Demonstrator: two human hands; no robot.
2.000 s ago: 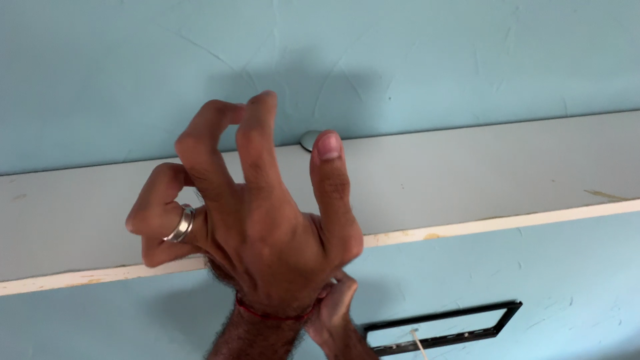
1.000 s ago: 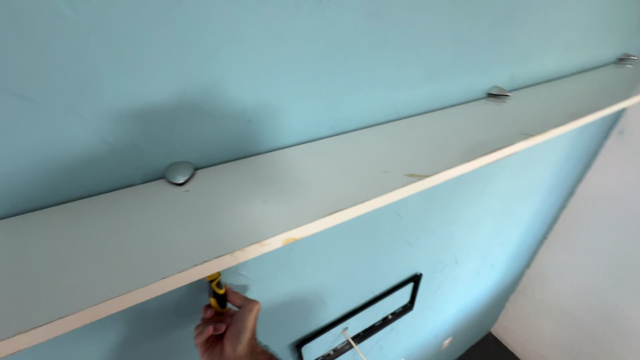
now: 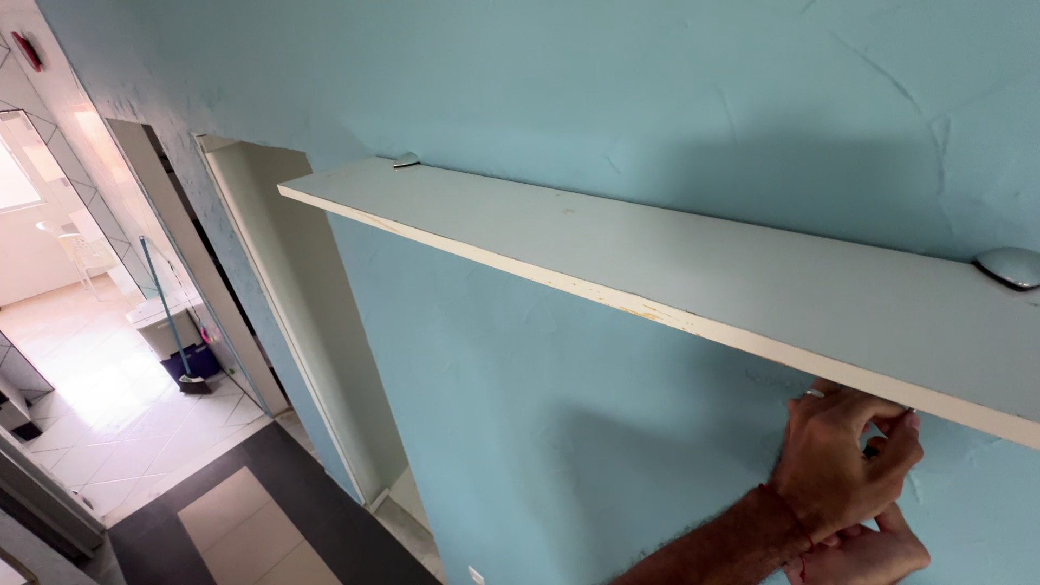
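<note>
A long white shelf board (image 3: 650, 252) is fixed to the blue wall by rounded metal shelf supports, one near its far end (image 3: 406, 161) and one at the right (image 3: 1010, 268). My left hand (image 3: 841, 455), with a ring and a red string at the wrist, is under the front edge, its thumb and finger pinched on a small metal piece (image 3: 911, 410) partly hidden by the board. Lower down is my right hand (image 3: 869, 556), fingers curled, partly behind the left wrist. Part of a dark tool handle (image 3: 874, 447) shows through the gap in my left hand; its tip is hidden.
Doorways (image 3: 284, 268) open in the blue wall at the left. Beyond them a broom (image 3: 166, 313) leans by a white and purple container (image 3: 191, 357) on a tiled floor. A dark-bordered floor (image 3: 244, 520) lies far below the shelf.
My left hand, earlier raised open over the shelf, is now under its front edge. The yellow and black tool held in my right hand is now mostly hidden. The view has swung left.
</note>
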